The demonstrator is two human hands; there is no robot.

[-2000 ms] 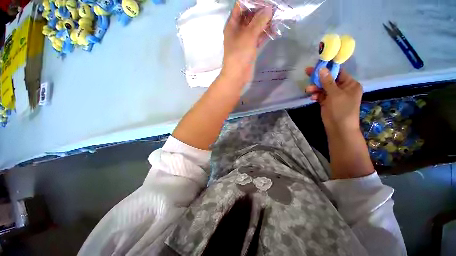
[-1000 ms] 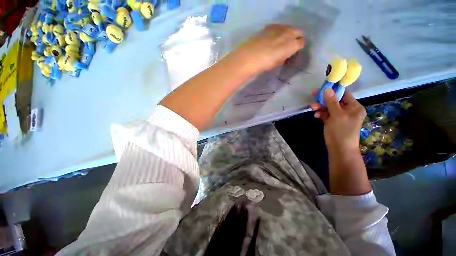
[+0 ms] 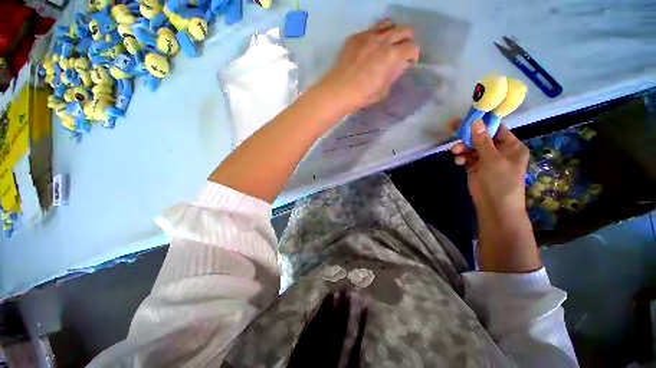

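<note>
My right hand (image 3: 496,162) holds a plush toy (image 3: 489,97) by its blue body at the table's front edge, with its two round yellow heads pointing up and away. My left hand (image 3: 377,63) is bent over flat greyish clear film (image 3: 439,36) in the middle of the table. Its fingertips are curled, and I cannot tell whether they pinch the film. A whitish stack of empty bags (image 3: 260,90) lies left of my left forearm.
A heap of unpacked plush (image 3: 101,61) is at the far left, beside yellow printed packaging (image 3: 21,136). A blue piece (image 3: 295,24) lies behind the stack. Thread snips (image 3: 531,66) lie right. An open carton (image 3: 618,162) holds packed plush below the table edge.
My left hand no longer shows the shiny crinkled bag and has come down over the flat film, then shifted slightly left. My right hand still holds the toy, now lower in view than at first.
</note>
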